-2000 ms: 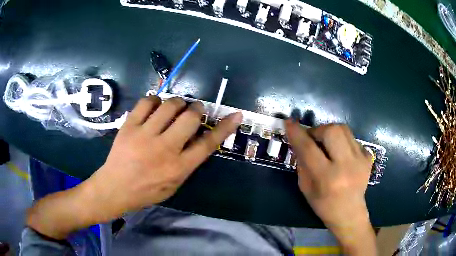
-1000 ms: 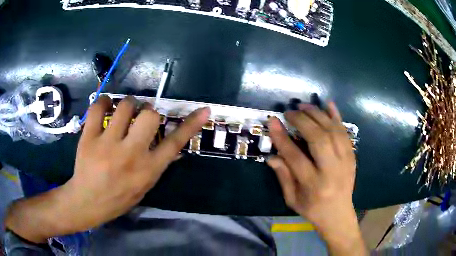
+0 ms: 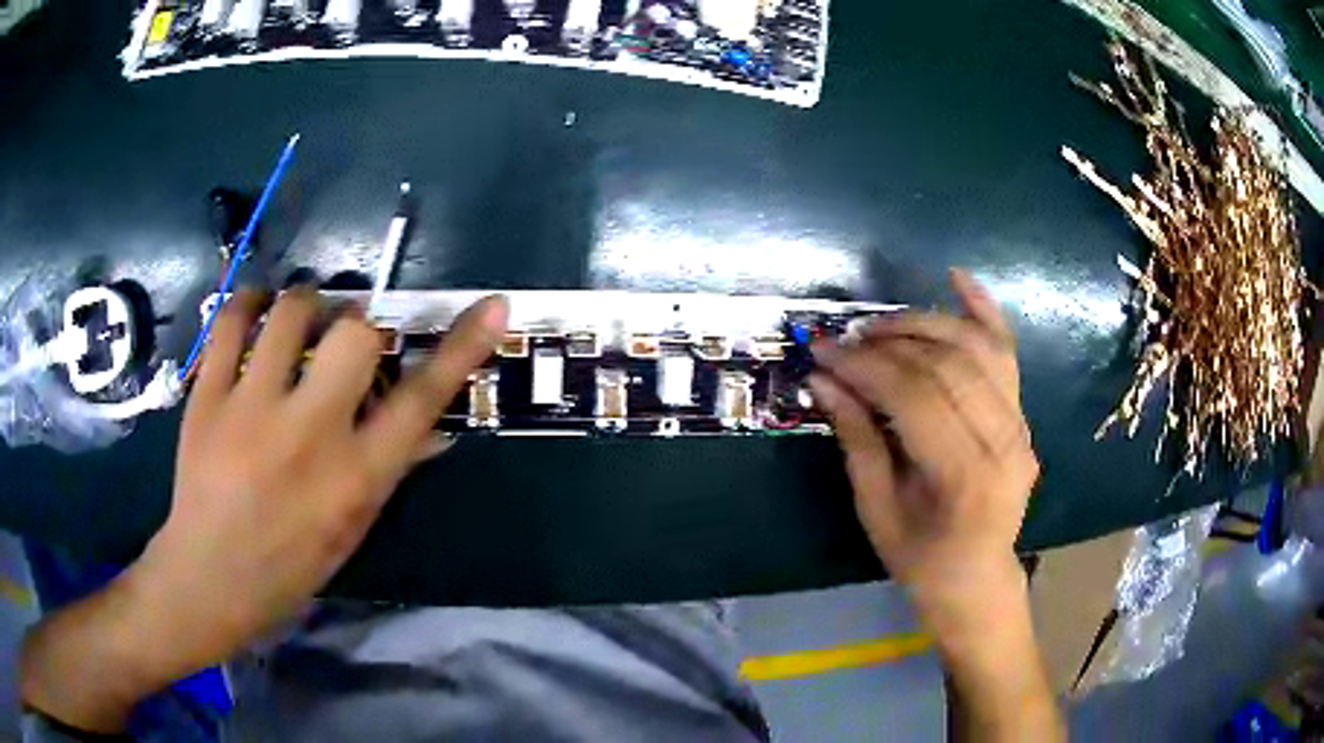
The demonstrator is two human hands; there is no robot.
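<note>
A power strip housing (image 3: 639,392) lies lengthwise in front of me, dark inside with white socket blocks. My left hand (image 3: 291,450) rests over its left end, index fingertip on the pale far edge; whether it grips anything is hidden. My right hand (image 3: 929,421) is at the right end, fingers bent and thumb near the index finger, covering the end of the housing; I cannot tell what it holds. A blue wire (image 3: 250,240) and a white stub (image 3: 389,261) stick out beyond the far side at left. A white cord plug (image 3: 99,338) lies at far left.
A second housing (image 3: 508,55) with a circuit board lies at the far side. A tangled pile of copper contact strips (image 3: 1220,290) lies at right. Clear plastic (image 3: 58,407) surrounds the cord at left. A cardboard box (image 3: 1067,617) stands below right, past the bench's near edge.
The view has shifted right, so the housings and cord appear further left and more copper strips show. My right hand's fingers have drawn together at the housing's right end. My left hand stays on the left end.
</note>
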